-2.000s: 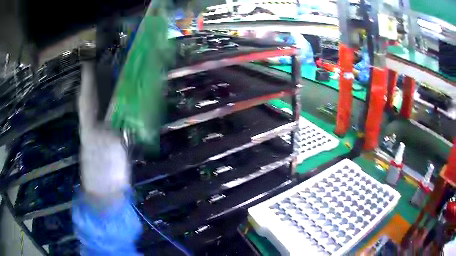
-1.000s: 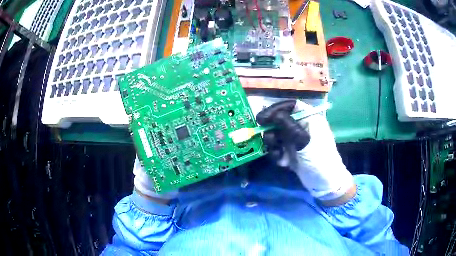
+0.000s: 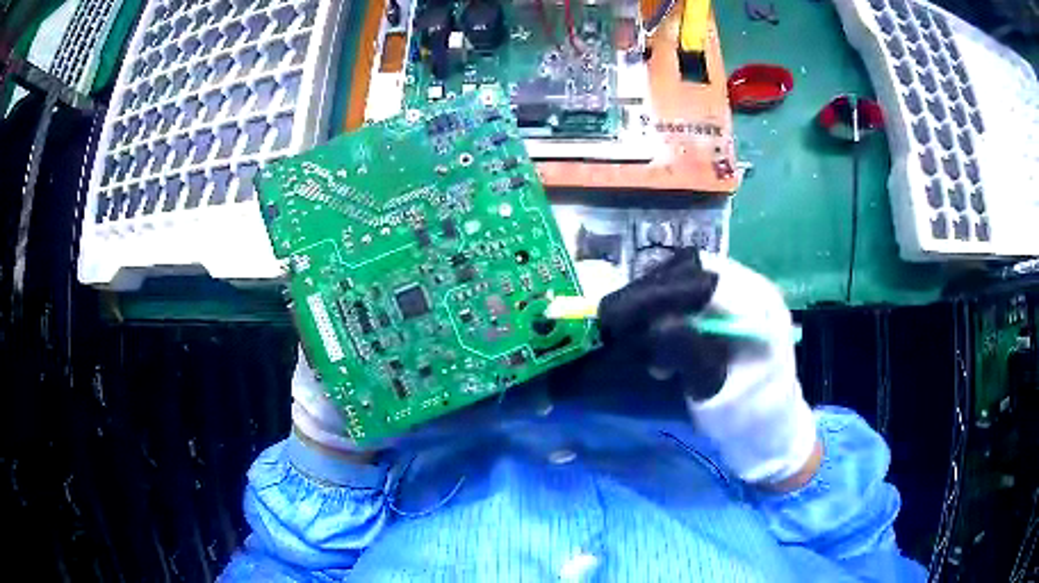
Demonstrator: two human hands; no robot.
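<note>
A green circuit board (image 3: 399,273) is held tilted in front of me, its side with small parts and a white label facing up. My left hand (image 3: 322,408), in a white glove, holds it from below at its lower left; the fingers are hidden under the board. My right hand (image 3: 712,342), in a white glove with black fingertips, holds a pale green glue brush (image 3: 733,329). The brush's yellow and white tip is at the board's lower right part, near a dark round spot; I cannot tell if it touches.
An orange-brown fixture (image 3: 630,173) with a board in it stands beyond. Dark cores (image 3: 599,244) lie on a white sheet before it. Two red dishes (image 3: 760,88) are at right; the farther-right one (image 3: 849,117) holds a dark stick. White core trays stand left (image 3: 182,251) and right (image 3: 894,216).
Since one second ago, the board has shifted slightly left. My right hand has turned and the brush lies flatter, its tip slightly further right. Earlier, a rack and blurred green board were in view.
</note>
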